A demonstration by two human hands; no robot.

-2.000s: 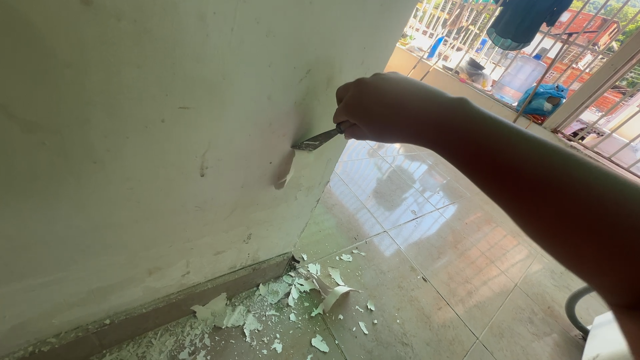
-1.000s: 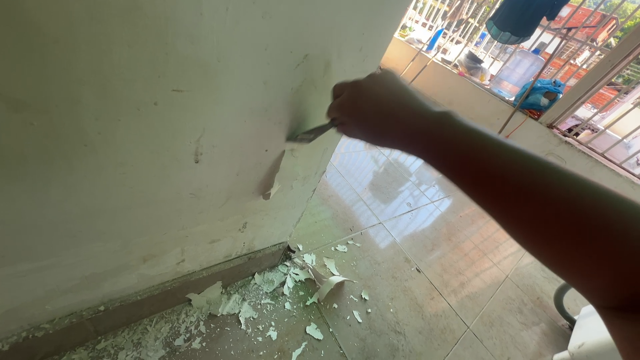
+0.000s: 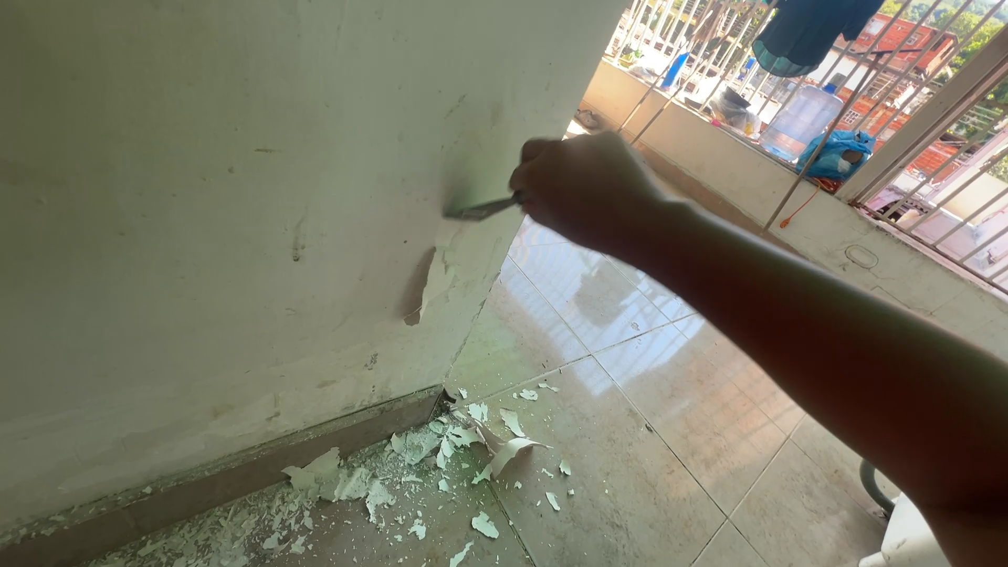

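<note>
My right hand (image 3: 579, 185) is closed around a small metal scraper (image 3: 482, 209), whose blade lies against the painted wall (image 3: 236, 236) near its corner; blur hides the exact contact. Just below the blade, a strip of peeling paint (image 3: 421, 287) hangs away from the wall with its lower end curled. Flakes of pale paint (image 3: 441, 441) lie on the floor at the foot of the corner, with a larger curled piece (image 3: 516, 455) among them. My left hand is out of view.
A tile baseboard (image 3: 236, 492) runs along the wall's foot. Glossy floor tiles (image 3: 669, 441) extend right. Beyond stand a low wall with metal bars, a large water bottle (image 3: 799, 118), a blue bag (image 3: 839, 153) and a hanging dark cloth (image 3: 803, 35). A white object (image 3: 906, 535) is at bottom right.
The hanging paint strip looks longer than it did two seconds ago. My right hand still holds the scraper near the wall's corner, above the strip.
</note>
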